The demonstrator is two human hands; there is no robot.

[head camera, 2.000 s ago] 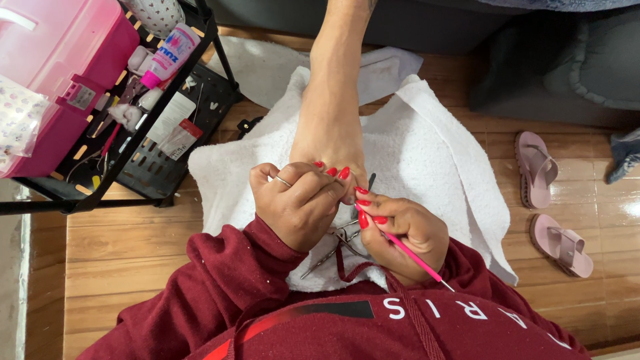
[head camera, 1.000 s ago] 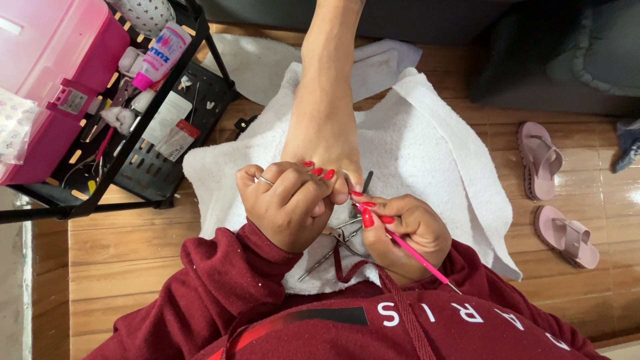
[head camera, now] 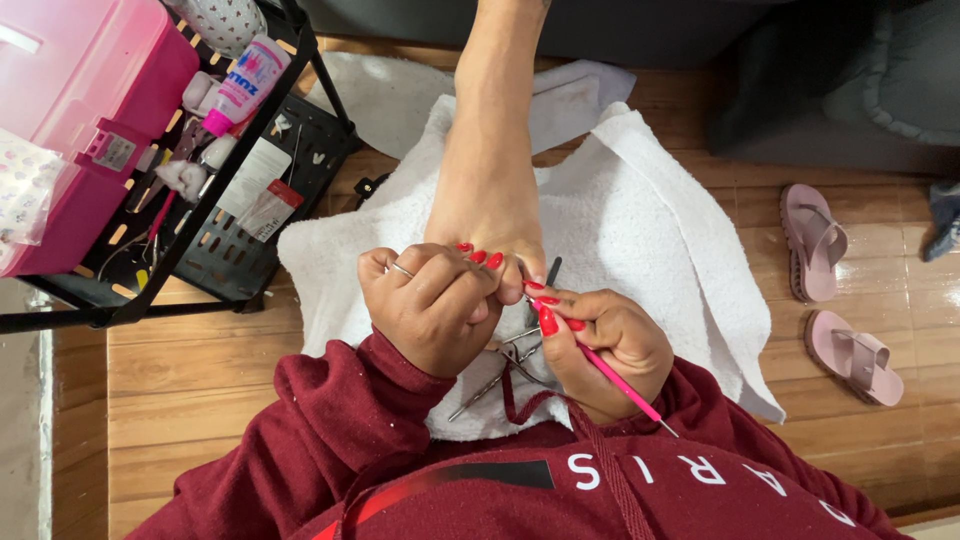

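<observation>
Another person's bare foot (head camera: 487, 180) rests on a white towel (head camera: 622, 195). My left hand (head camera: 435, 307) is closed around its toes, with a ring on one finger. Between the fingertips of my right hand (head camera: 600, 345) is a thin pink double-ended tool (head camera: 619, 381), its far tip at the toes; its near metal tip points toward my sweatshirt. My right fingertips touch or nearly touch a toe. Metal nippers or scissors (head camera: 517, 364) lie on the towel between my hands, partly hidden. A dark, flat-ended tool (head camera: 553, 271) shows beside the toes.
At the left stands a black rolling cart (head camera: 225, 247) holding a pink plastic case (head camera: 82, 97), a pink-capped bottle (head camera: 247, 82), cotton (head camera: 182, 178) and small packets. Pink sandals (head camera: 814, 240) lie on the wood-look floor at the right. Dark upholstered furniture (head camera: 810, 97) stands behind them.
</observation>
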